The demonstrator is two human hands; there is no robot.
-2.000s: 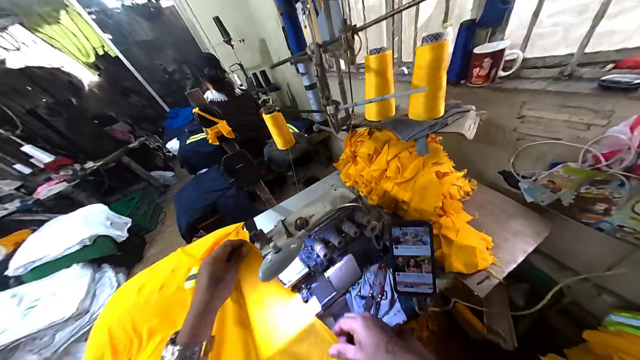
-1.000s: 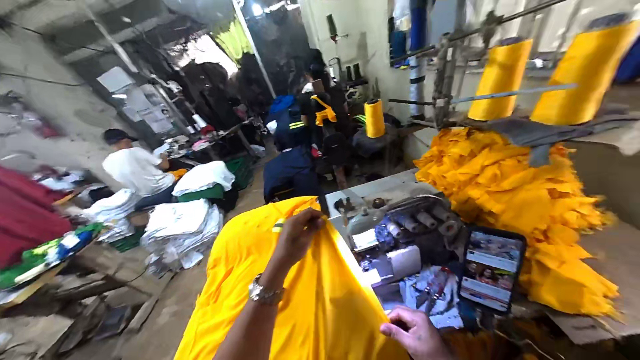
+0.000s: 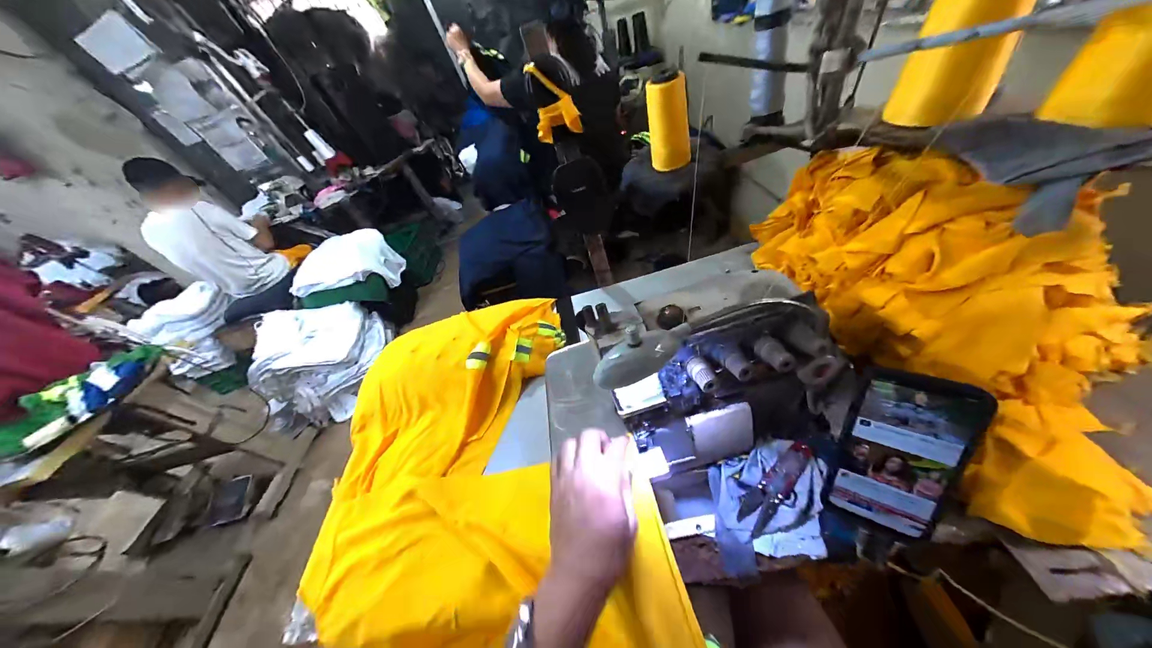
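Observation:
My left hand, with a metal watch at its wrist, lies palm down on the yellow fabric by the front of an overlock sewing machine. Its fingertips reach the machine's plate; whether they pinch the cloth is hidden. The fabric spreads over the table's left part and hangs toward me, with reflective striped bands near its far end. My right hand is not in view. Thread snips rest on a pale cloth right of my left hand. Beside them a smartphone leans with its screen lit.
Yellow fabric pieces are heaped at the right, below large yellow thread cones. Another cone stands beyond the machine. White folded garments are stacked at left, near a seated person. Another person is farther back.
My left hand has moved from the raised fabric down toward the machine's front, and the fabric now lies lower and flatter. My right hand has left the view. The view has turned left.

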